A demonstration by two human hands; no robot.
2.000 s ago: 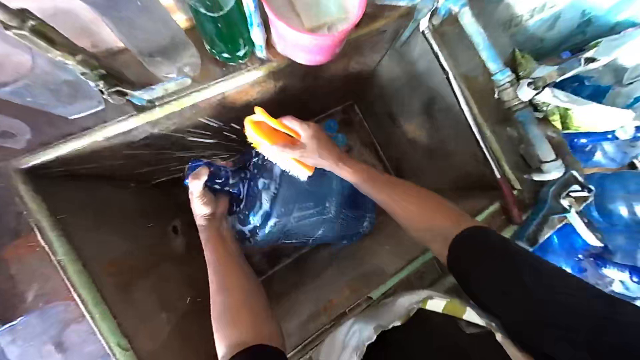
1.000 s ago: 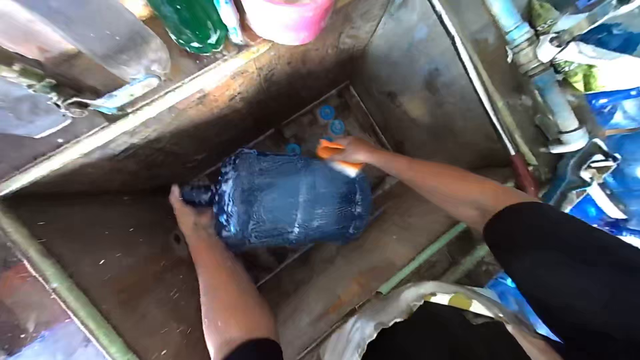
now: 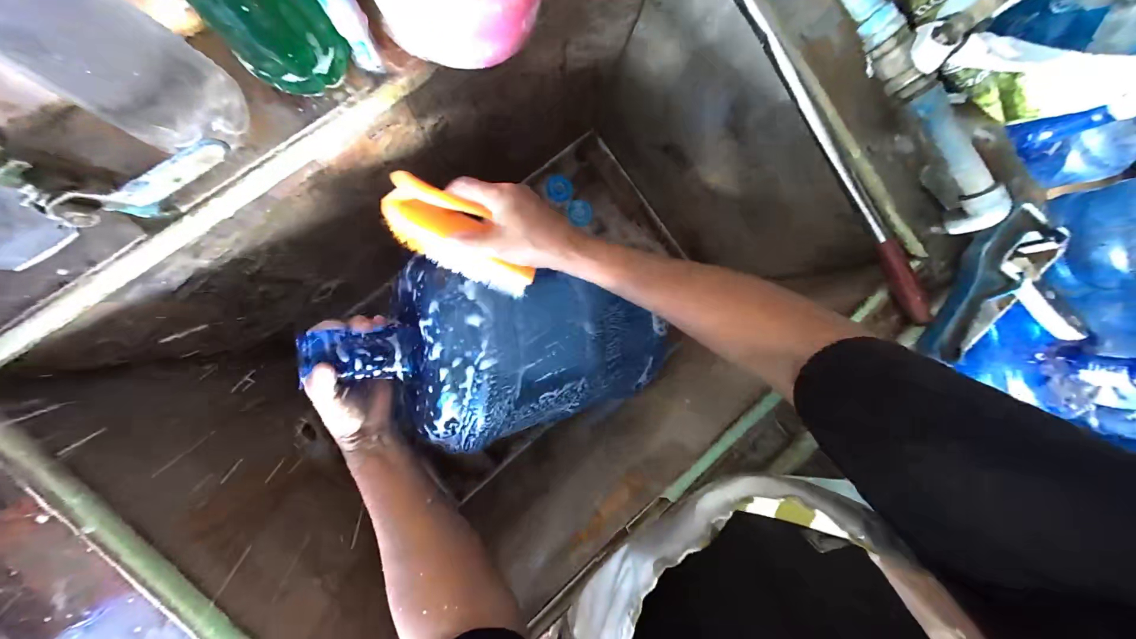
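A large blue plastic water jug (image 3: 532,346), wet and streaked with suds, lies on its side in a deep metal basin (image 3: 710,142), its neck toward the left. My left hand (image 3: 351,399) is wrapped around the neck. In my right hand (image 3: 515,222) is an orange scrub brush (image 3: 435,222) with white bristles, held at the upper side of the jug near its shoulder. Droplets fly at the left. Two small blue caps (image 3: 568,200) lie on the basin floor behind my right wrist.
Along the upper left ledge are a green bottle (image 3: 284,44), a clear container (image 3: 133,71) and a pink tub (image 3: 470,27). A rod with a red handle (image 3: 901,280) leans along the right rim, beside a pipe (image 3: 954,142) and blue jugs (image 3: 1100,257).
The brush has moved from the far end of the jug back toward its neck end. My left hand stays at the neck. Flying droplets show again.
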